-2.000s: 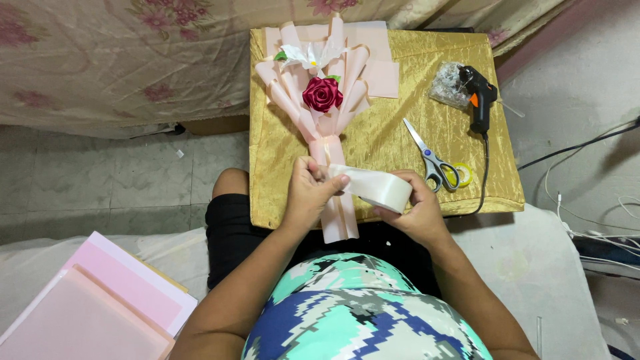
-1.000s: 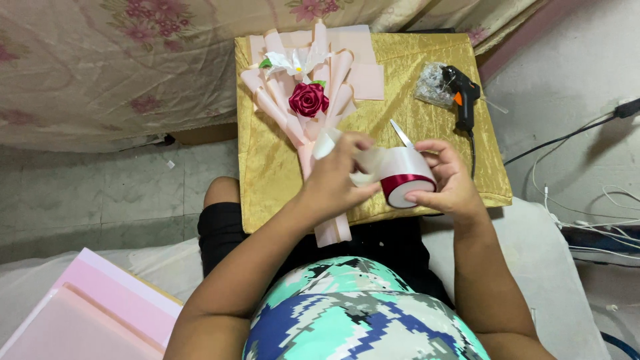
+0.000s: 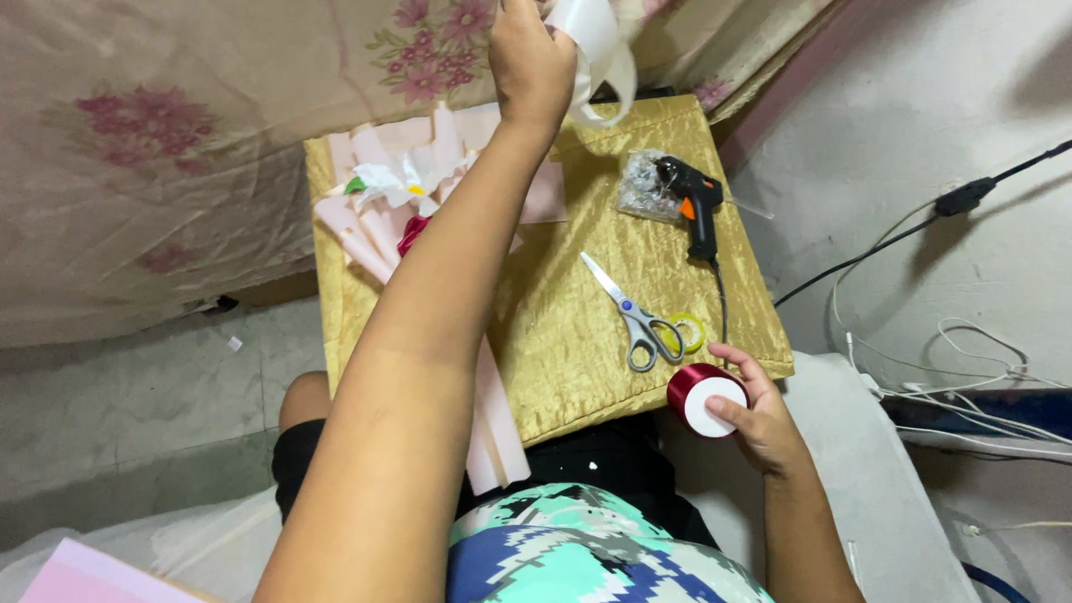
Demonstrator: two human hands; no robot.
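Note:
My left hand (image 3: 536,63), raised at the top of the head view beyond the table's far edge, grips white satin ribbon (image 3: 586,38) that hangs in loops beside it. At the table's near right corner my right hand (image 3: 749,410) holds a spool of dark red ribbon (image 3: 693,389) by its white side. A bouquet wrapped in pale pink paper (image 3: 494,427) lies on the gold cloth, partly hidden by my left forearm. It has a white fabric flower (image 3: 394,182) and a dark red rose (image 3: 411,233), mostly covered by the arm.
Grey-handled scissors (image 3: 638,322) lie partly over a yellow tape roll (image 3: 688,333) on the gold-covered table (image 3: 569,368). A black glue gun (image 3: 699,205) rests by a clear plastic bag (image 3: 645,184). Cables (image 3: 963,377) run along the right; pink sheets (image 3: 100,578) lie at lower left.
My left hand has moved up and away from the spools with the white ribbon. My right hand, with the red spool, has moved right and down, uncovering the scissors and tape.

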